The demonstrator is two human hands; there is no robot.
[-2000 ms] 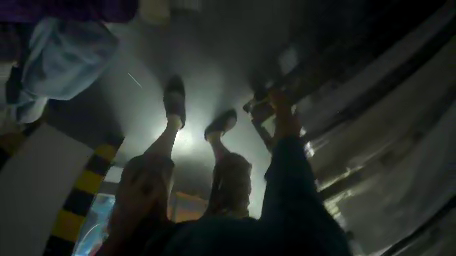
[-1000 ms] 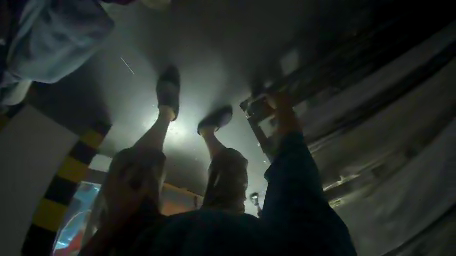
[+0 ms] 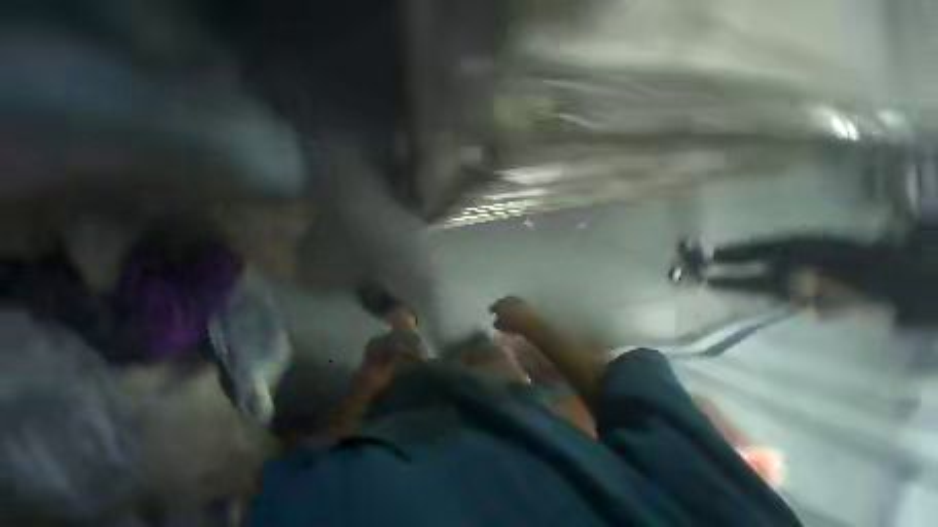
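Note:
The frame is strongly blurred. My right hand (image 3: 511,315) is in front of my body at the end of a teal sleeve, away from the rack and seemingly touching nothing; its finger posture is unclear. My left hand (image 3: 389,352) seems to be low by my leg, too blurred to read. The long rack trolley (image 3: 617,134) runs across the upper right, with silvery tiers and shiny edges. A pale cover cloth (image 3: 720,41) shows above its tiers.
Another person (image 3: 849,270) in dark clothes stands at the right, beyond the rack's near side. Fabric piles, one purple (image 3: 177,293) and one pale blue-grey (image 3: 250,345), lie at the left. A light strip (image 3: 735,335) crosses the grey floor at the right.
The view has swung round. My right hand has left the metal frame corner by the rack. The rack now lies across the top, and another person has come into view.

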